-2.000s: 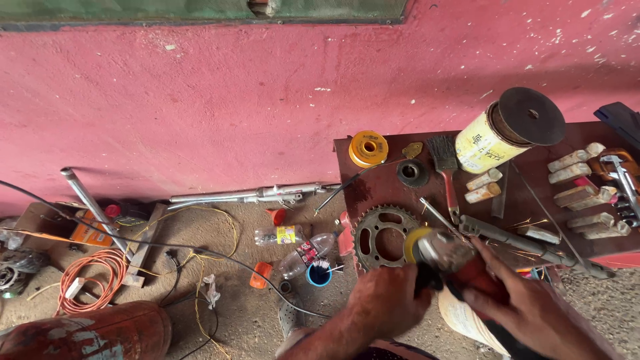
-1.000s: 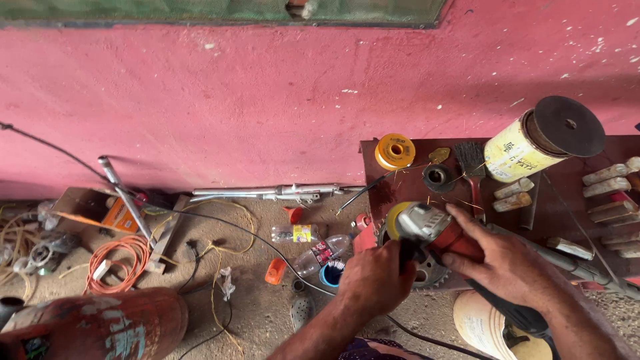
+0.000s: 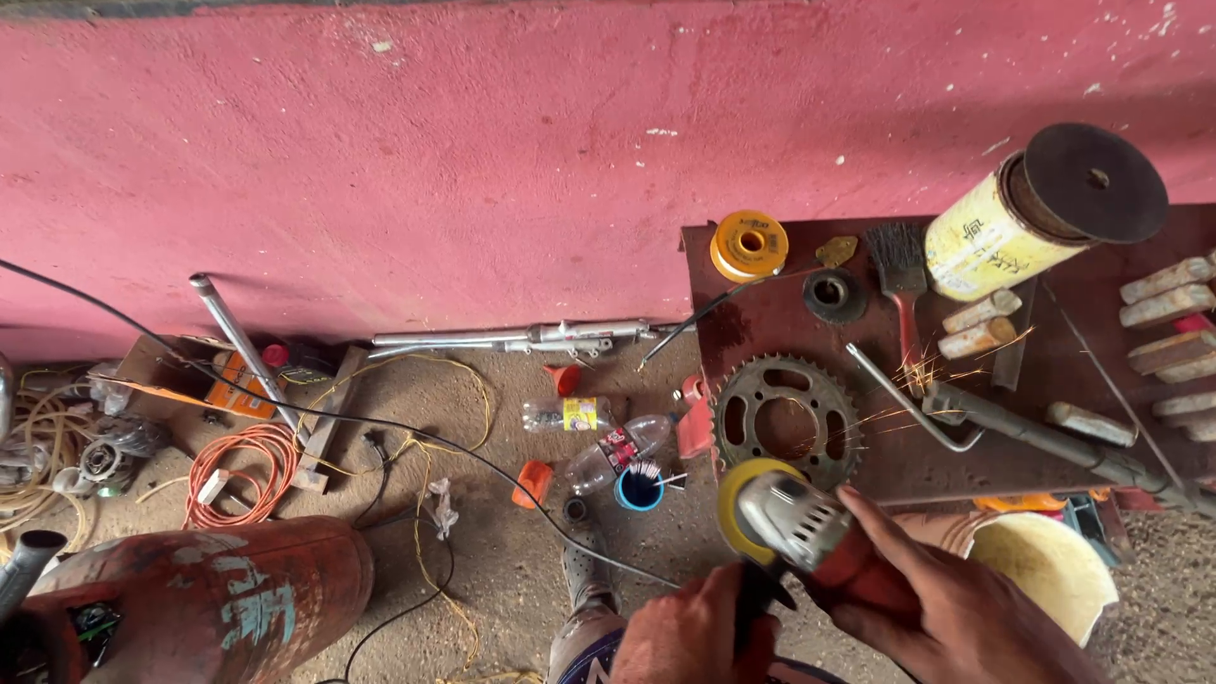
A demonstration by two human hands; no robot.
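Observation:
My right hand (image 3: 936, 579) is wrapped round the red body of an angle grinder (image 3: 803, 522) with a yellow-rimmed disc. My left hand (image 3: 684, 627) grips its black side handle (image 3: 760, 589). Just beyond the disc, a toothed metal sprocket (image 3: 841, 427) lies at the left edge of the red metal table (image 3: 912, 475). Orange sparks show over the sprocket and around the end of a grey metal bar (image 3: 1064, 437). A bent metal rod (image 3: 902, 399) lies between sprocket and bar. Whether the disc touches anything cannot be told.
A paintbrush (image 3: 898, 275), an orange tape spool (image 3: 750, 247) and a yellow can (image 3: 993, 233) stand or lie along the table's back. A black cable (image 3: 380, 418) crosses the floor area. A rusty gas cylinder (image 3: 237, 598), plastic bottles (image 3: 622, 451) and a bucket (image 3: 1045, 560) are nearby.
The grinder, over the sprocket one second ago, is now on its near side, and more of the sprocket shows. Both hands have stayed on the tool. Sparks now show more clearly.

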